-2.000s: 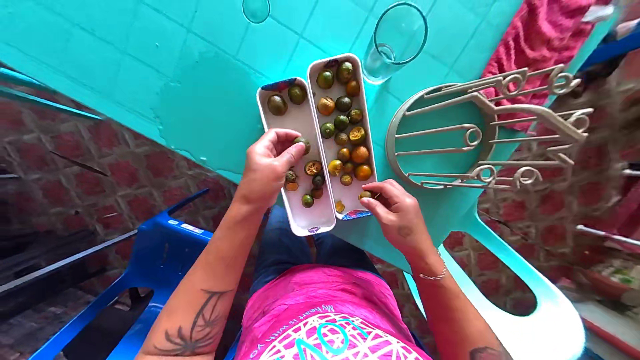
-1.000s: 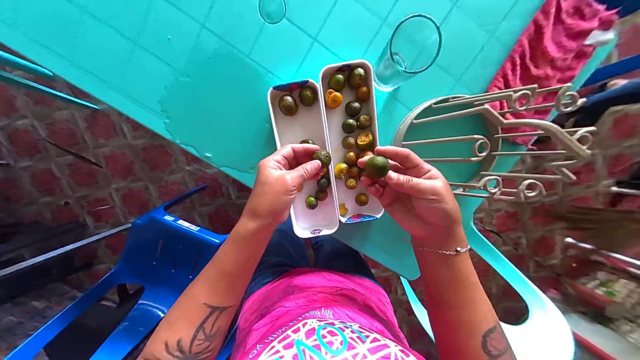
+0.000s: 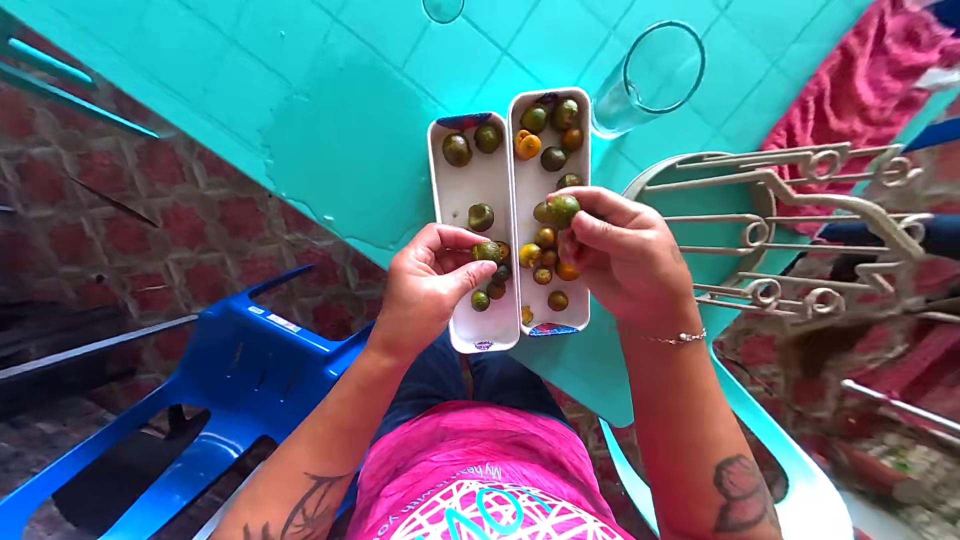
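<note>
Two long white trays stand side by side on the turquoise table. The left tray (image 3: 472, 184) has several small green citrus fruits, two at its far end and the others lower down. In the right tray (image 3: 551, 97) lie several green, orange and yellowish ones. My left hand (image 3: 431, 289) pinches a green citrus fruit (image 3: 487, 251) between thumb and fingers over the left tray. Between the thumb and forefinger of my right hand (image 3: 622, 251), a green citrus fruit (image 3: 564, 210) is held above the right tray, partly covering fruits below.
A clear drinking glass (image 3: 649, 82) stands beyond the right tray, and another glass (image 3: 444, 7) is at the top edge. A beige metal rack (image 3: 761, 214) is on the right, near a pink cloth (image 3: 847, 90). A blue plastic chair (image 3: 255, 360) stands at lower left.
My right hand has gone from the near end of the right tray, by way of the middle between the trays, to higher over the right tray, with a green fruit held. My left hand stays over the left tray.
</note>
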